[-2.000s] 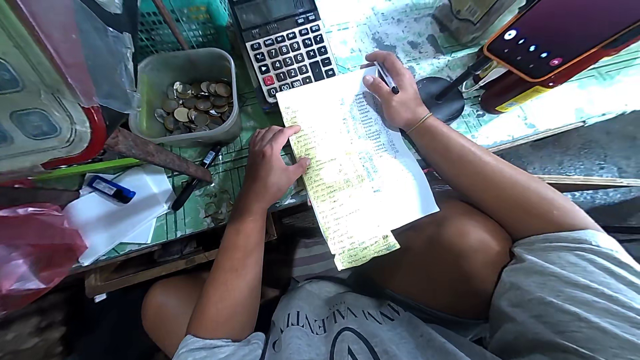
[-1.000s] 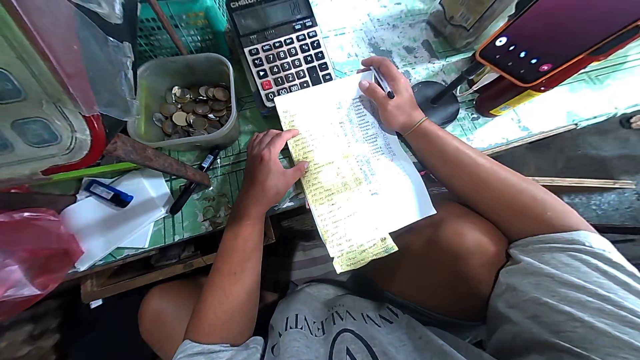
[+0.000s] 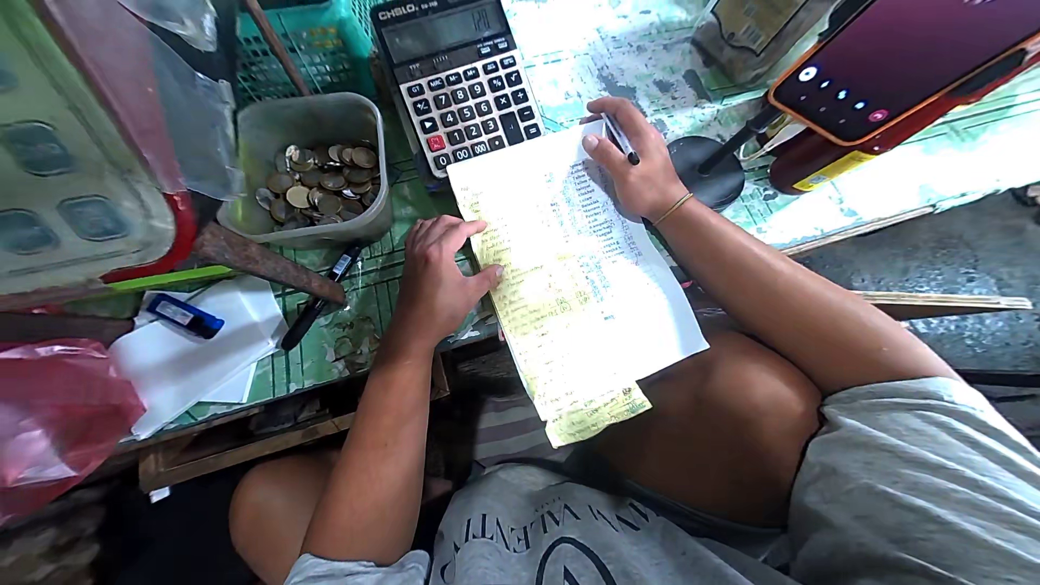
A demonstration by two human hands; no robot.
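A white sheet (image 3: 650,301) bearing printed and handwritten lines overlaps a longer yellow handwritten sheet (image 3: 597,418); both hang past the table edge over my lap. My left hand (image 3: 439,276) rests at the left edge of the sheets, thumb and index finger on the paper. A pen (image 3: 621,140) is held in my right hand (image 3: 638,162), which lies at the sheet's top right corner. Just beyond the papers stands a desk calculator (image 3: 471,101) with digits on its display. My right wrist wears a thin band.
Coins (image 3: 321,187) fill the bottom of a plastic tub (image 3: 305,236) at left, before a green basket (image 3: 325,49). Nearby are a rusty metal bar (image 3: 268,264), a black marker (image 3: 321,296), a blue lighter (image 3: 185,315) and loose paper (image 3: 236,325). A phone (image 3: 902,65) stands at right.
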